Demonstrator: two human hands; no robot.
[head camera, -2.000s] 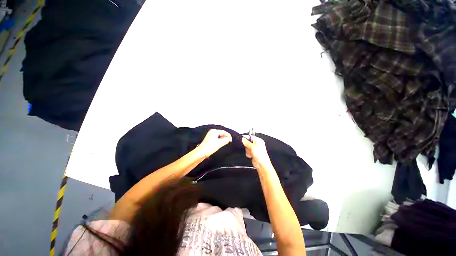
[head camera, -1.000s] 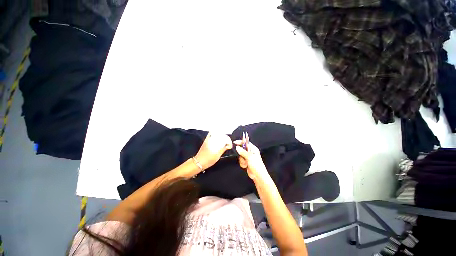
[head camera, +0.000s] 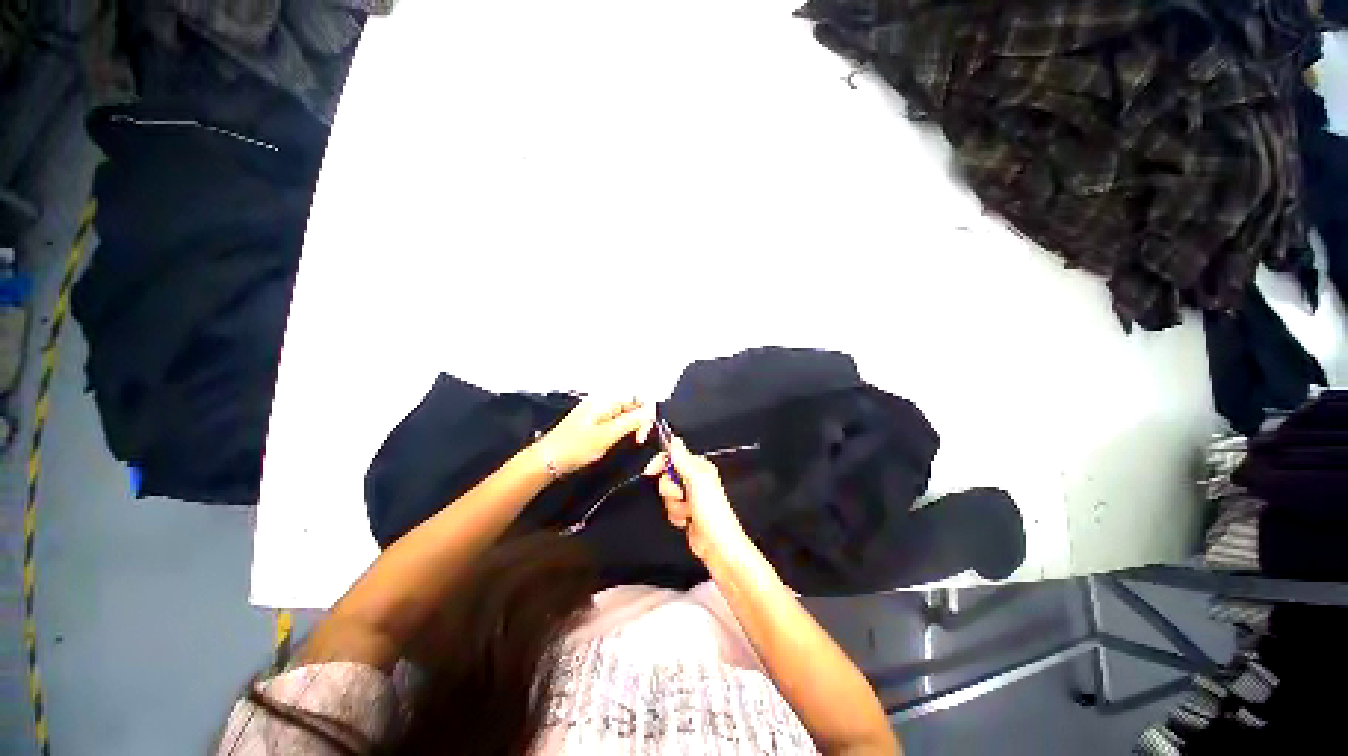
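A dark garment (head camera: 828, 473) lies bunched on the near edge of the white table (head camera: 591, 207), with a sleeve (head camera: 968, 535) sticking out at its right. A thin pale zipper (head camera: 606, 502) curves across it below my hands. My left hand (head camera: 603, 431) pinches the garment's upper edge at the middle. My right hand (head camera: 692, 495) holds small thread snips (head camera: 667, 443), their tips pointing up beside my left fingertips. Any thread at the tips is too fine to see.
A dark garment heap (head camera: 185, 296) hangs at the table's left, with mottled grey garments (head camera: 244, 45) beyond. A plaid heap (head camera: 1094, 133) covers the far right. Folded dark purple garments (head camera: 1308, 495) sit at the right edge. Metal framing (head camera: 1020, 665) shows below the table.
Both hands have moved a little left along the garment, the snips now closer to my left fingertips. More of the zipper shows again. The garment's upper right part is spread slightly differently.
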